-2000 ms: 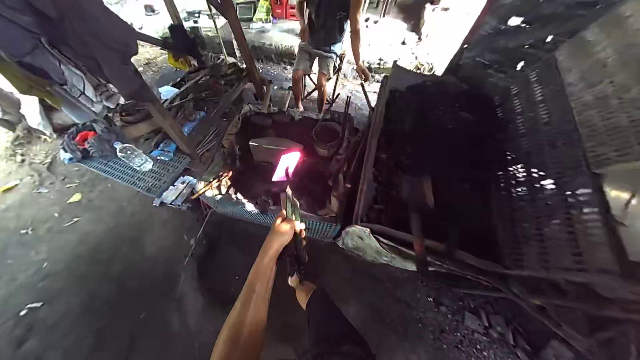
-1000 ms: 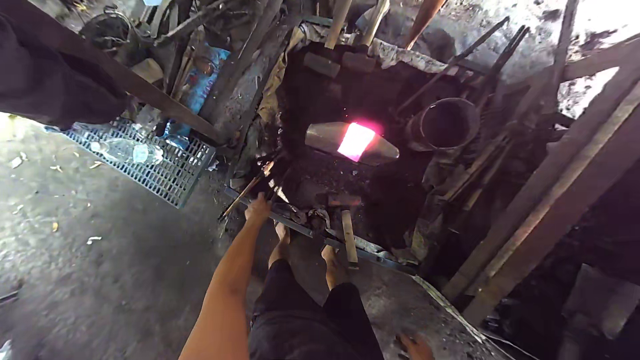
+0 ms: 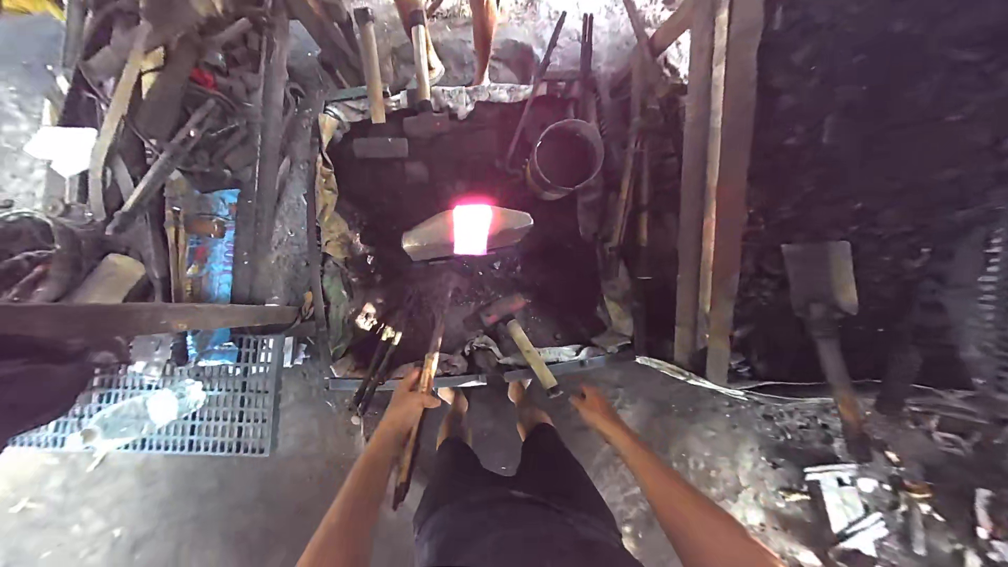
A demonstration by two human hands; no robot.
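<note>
My left hand (image 3: 411, 402) is closed around a long rod-like tool (image 3: 431, 358), likely tongs, which points up toward a glowing hot piece of metal (image 3: 472, 229). That piece lies across an anvil (image 3: 429, 239) with tapered ends, set in a dark pit; the tool's far end blurs below it. My right hand (image 3: 594, 408) is bare, just right of the handle end of a hammer (image 3: 531, 358), and a small gap shows between them. The hammer's head rests inside the pit, its pale wooden handle crossing the front edge. Whether the right fingers are fully closed is unclear.
Two more hammers (image 3: 372, 75) lean at the pit's back edge, near another person's legs (image 3: 483, 39). A metal bucket (image 3: 564, 157) stands back right. Wooden posts (image 3: 732, 181) and a shovel (image 3: 820, 276) are at the right; a plastic bottle (image 3: 146, 413) lies on a grate (image 3: 244, 441) at the left.
My right hand has moved up beside the hammer handle from lower down. My left hand, earlier near the pit's left front edge, now holds the tool toward the anvil. The view has shifted strongly.
</note>
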